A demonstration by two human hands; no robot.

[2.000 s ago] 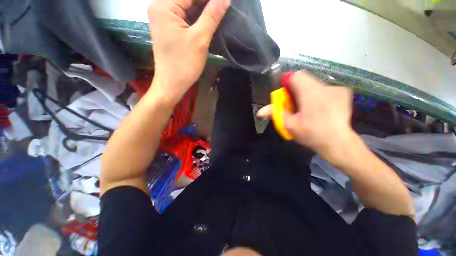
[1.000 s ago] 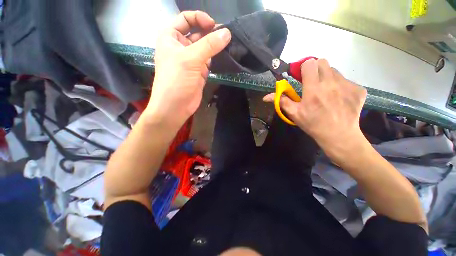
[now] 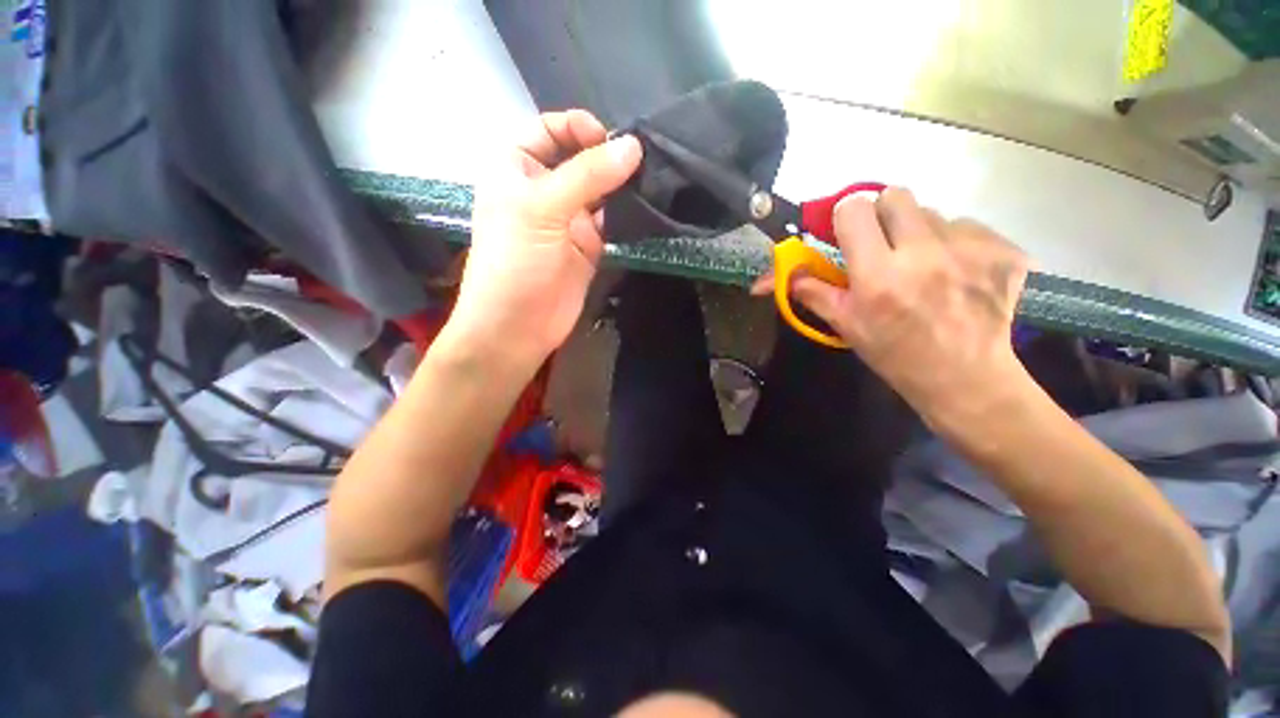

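Note:
The dark grey sleeve end [image 3: 744, 126] stands open as a loop at the front edge of the white machine table [image 3: 898, 175]. My left hand [image 3: 555, 211] pinches its left rim between thumb and fingers. My right hand [image 3: 920, 281] holds the scissors [image 3: 807, 302] by the red and yellow-orange handle loops. The dark blades point up and left across the sleeve opening, their tips near my left thumb. Whether they touch the cloth or a thread cannot be told. More dark grey jacket cloth [image 3: 604, 56] runs back from the sleeve end.
Dark grey cloth [image 3: 211, 154] hangs over the table edge at left. Below lie pale garment pieces [image 3: 267, 407] with a black hanger [image 3: 211, 456], a red basket [image 3: 541, 526] and a blue crate [image 3: 477, 568]. More grey pieces [image 3: 1151, 449] lie at right.
My right hand has brought the scissors from below the table edge up to the sleeve opening. The sleeve end is now spread open, and my left hand sits lower in view.

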